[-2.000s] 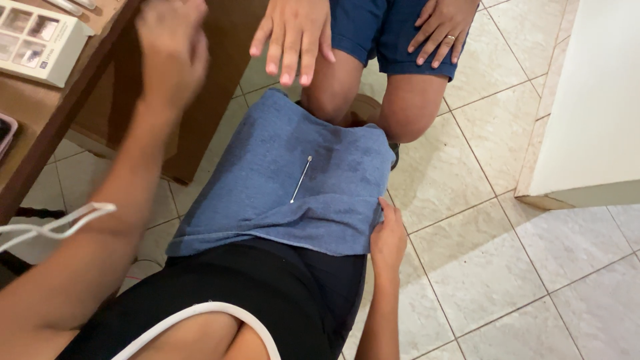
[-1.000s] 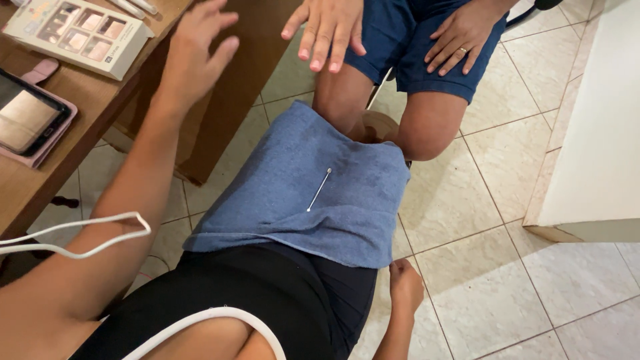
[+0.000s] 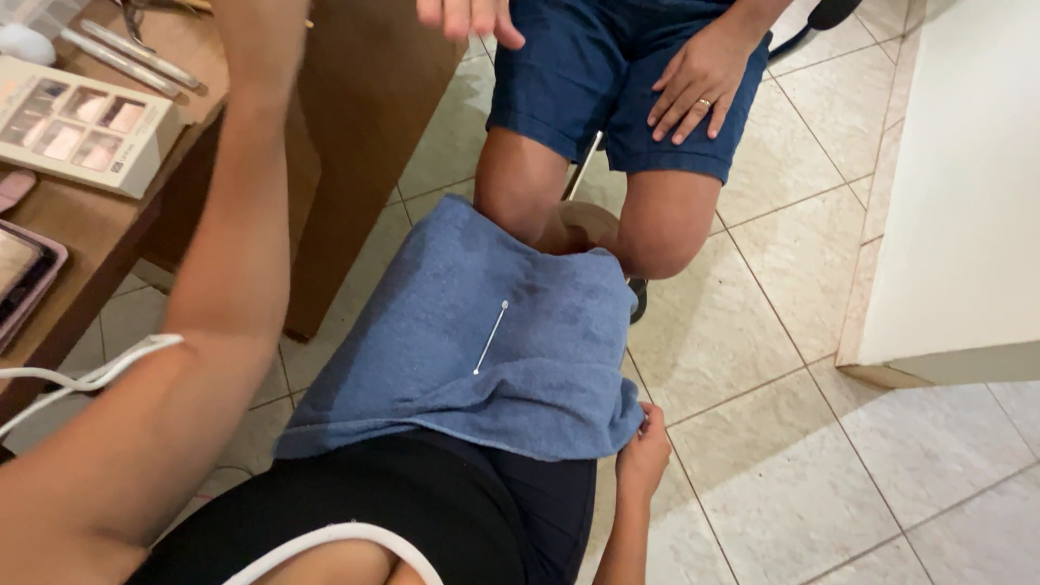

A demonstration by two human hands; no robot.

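A blue towel (image 3: 422, 325) lies across my lap, bunched along its near edge. On it rests a thin pale stick (image 3: 491, 337) with small ends, resembling a cotton swab; neither hand touches it. My right hand (image 3: 643, 451) pinches the towel's right corner. Over the wooden table's edge stretches my left arm, and my left hand (image 3: 264, 32) is blurred and partly cut off by the top of the view; its fingers and anything in them are hidden. Another person's hand (image 3: 475, 16) reaches in at the top, while that person's other hand (image 3: 691, 85), with a ring, rests on blue shorts.
On the wooden table (image 3: 191, 175) at the left are a boxed palette (image 3: 89, 126), clear pens or tubes (image 3: 134, 61) and a pink-edged case (image 3: 24, 280). A white cable (image 3: 97, 375) passes by my left arm. The other person's knees meet the towel's far edge; a white partition (image 3: 959, 203) stands right.
My left hand has moved up, partly out of view. My right hand, apart from the towel one second ago, now pinches its corner. The view has shifted.
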